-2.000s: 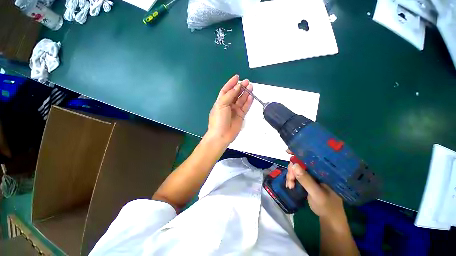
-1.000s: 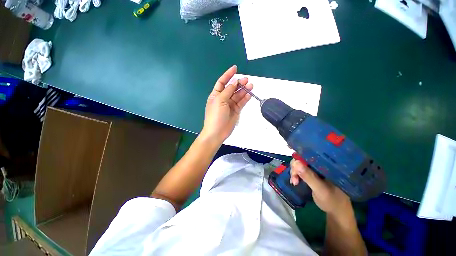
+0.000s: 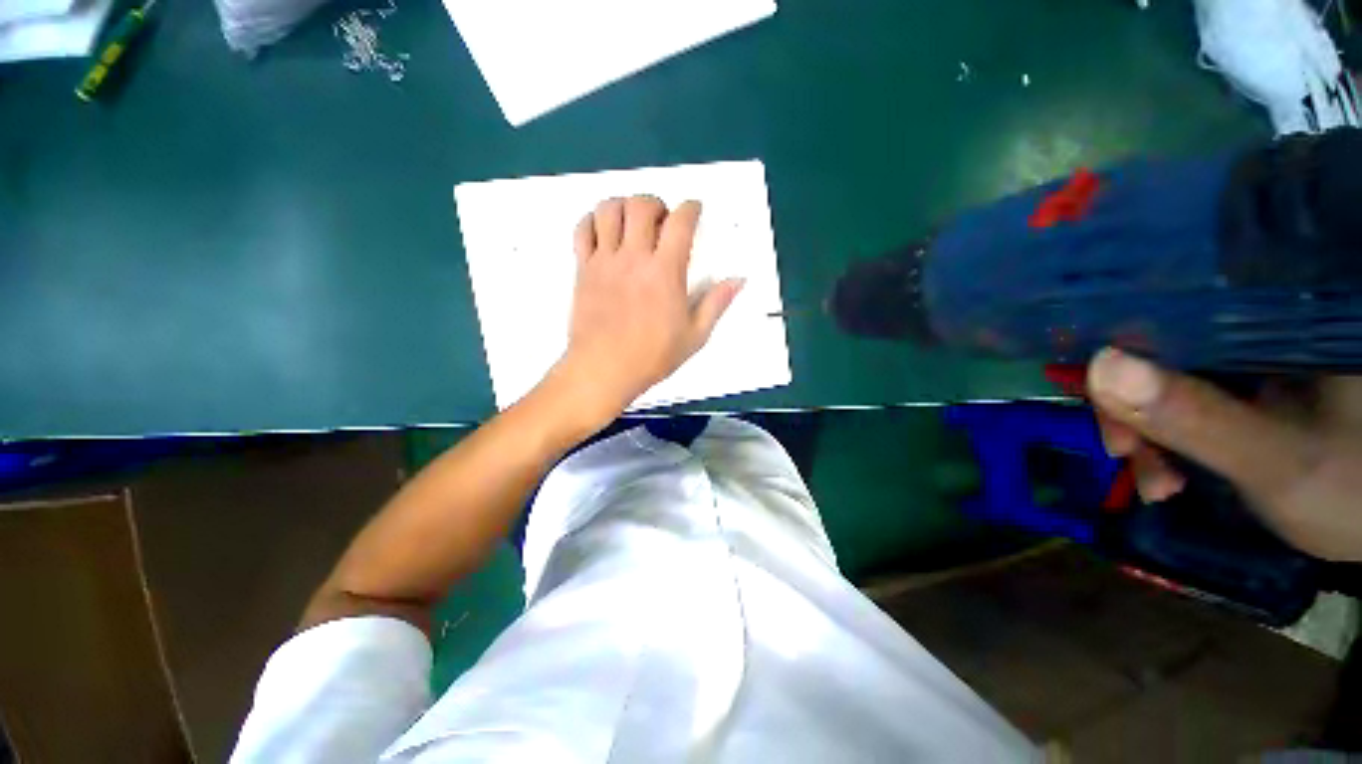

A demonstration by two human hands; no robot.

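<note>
A white panel (image 3: pixel 523 299) lies flat on the green table near its front edge. My left hand (image 3: pixel 638 306) lies spread, palm down, on the panel, fingers pointing away from me. My right hand (image 3: pixel 1195 426) grips the handle of the blue cordless drill driver (image 3: pixel 1105 269) at the right, with a finger near the red trigger. The drill is blurred and points left; its thin bit shows faintly beside the panel's right edge. Whether a screw is on the bit cannot be told.
Another white panel (image 3: pixel 613 45) lies beyond, cut off by the top edge. A small screw pile (image 3: pixel 369 45), a bag (image 3: pixel 266 18) and a green-yellow screwdriver (image 3: pixel 115 55) lie top left. White looped bundles (image 3: pixel 1277 57) lie top right. Brown cardboard (image 3: pixel 67 627) and a blue stool (image 3: pixel 1023 470) are below the table edge.
My left hand has left the bit tip and now lies flat on the panel. My right hand has moved the drill right, off the panel. The view has turned and shifted to the right.
</note>
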